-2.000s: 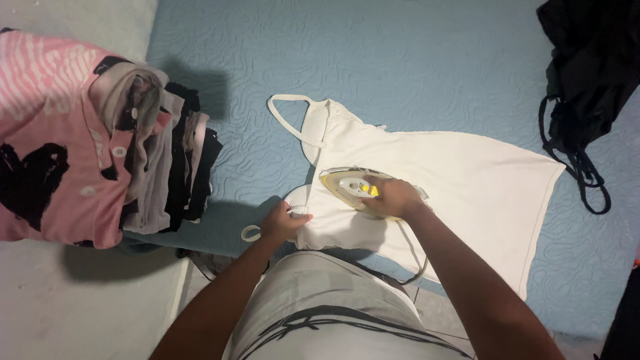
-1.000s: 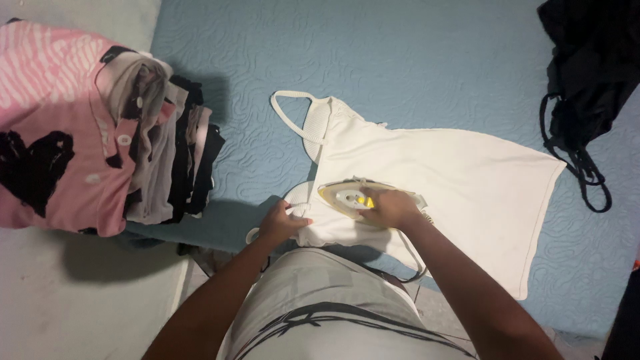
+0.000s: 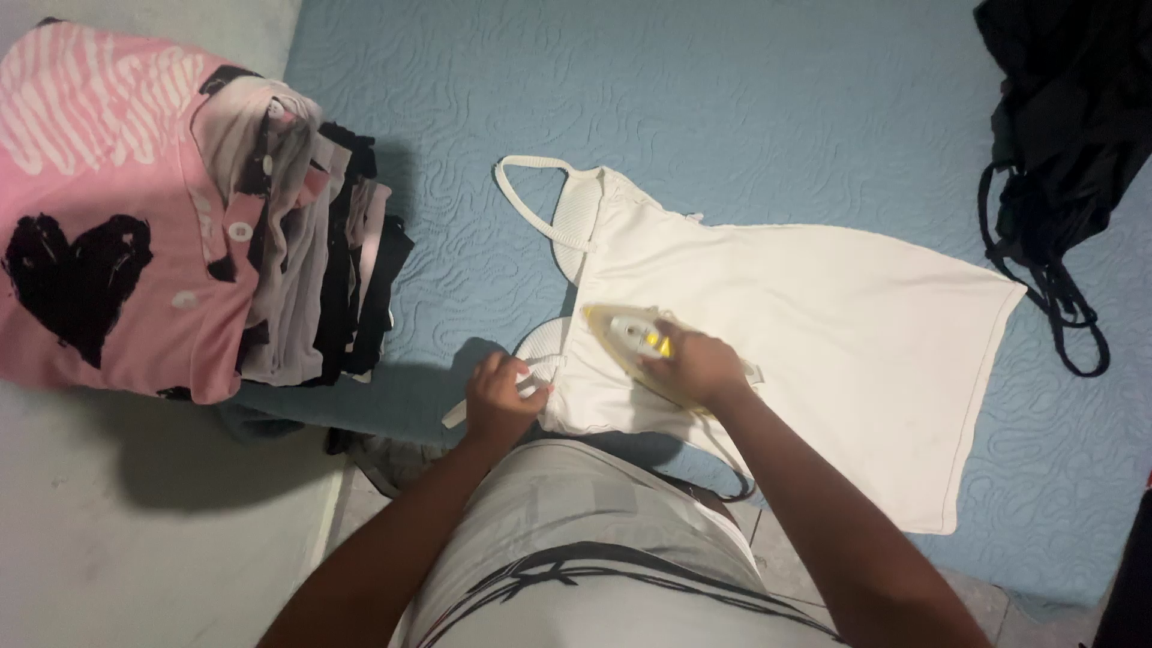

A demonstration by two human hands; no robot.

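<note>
A white camisole top (image 3: 810, 315) lies spread on a blue quilted cover, its straps and cups toward the left and its hem toward the right. My right hand (image 3: 706, 364) grips the handle of a clothes iron (image 3: 621, 337), which rests on the upper part of the top with its tip pointing up and left. At the lower strap and cup, my left hand (image 3: 506, 391) holds the edge of the top between thumb and fingers. Part of the iron is hidden by my right hand, and its cord hangs below toward my body.
A stack of folded clothes (image 3: 337, 270), with a pink printed garment (image 3: 171, 297) on it, stands at the left. Black strappy clothing (image 3: 1062, 135) lies at the upper right of the blue quilted cover (image 3: 720, 108). The cover's near edge runs by my waist, above a tiled floor.
The iron has shifted slightly on the top and its tip now points more up and left than one second ago. My left hand stays at the lower strap.
</note>
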